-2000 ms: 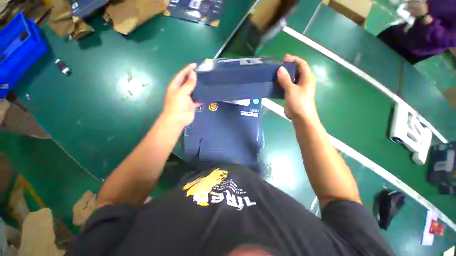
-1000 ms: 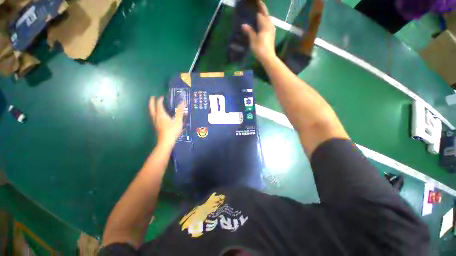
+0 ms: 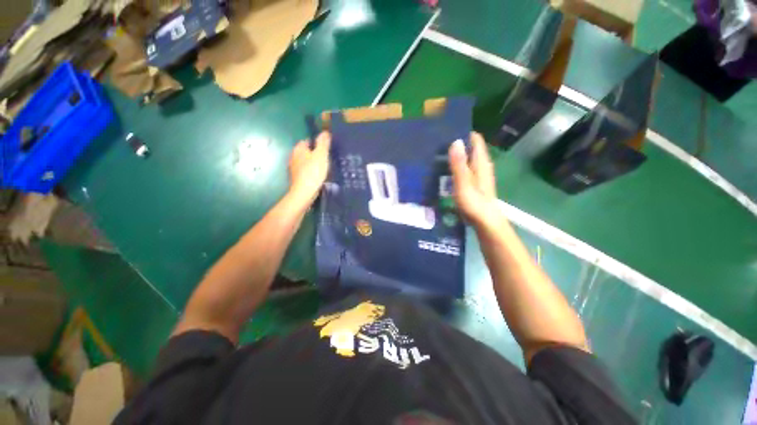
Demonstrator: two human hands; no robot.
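Note:
A dark navy printed carton blank (image 3: 398, 166) with a white product picture and an orange round mark is in front of my body, its tan flap edges at the far end. My left hand (image 3: 310, 168) grips its left edge near the far corner. My right hand (image 3: 473, 178) grips its right edge, thumb on the printed face. The near end of the blank reaches my shirt. Whether more flats lie under it is hidden.
Two dark cartons, one open (image 3: 599, 124), stand on the green conveyor belt (image 3: 689, 195) at the right. A blue bin (image 3: 62, 137), torn kraft cardboard (image 3: 257, 46) and a small black-and-white stick (image 3: 137, 144) are at left. A black object (image 3: 686, 363) lies lower right. A person is at the upper right.
My right hand has come back from the belt to the blank's right edge, and my left hand now grips its left edge. The dark cartons stand farther right on the belt.

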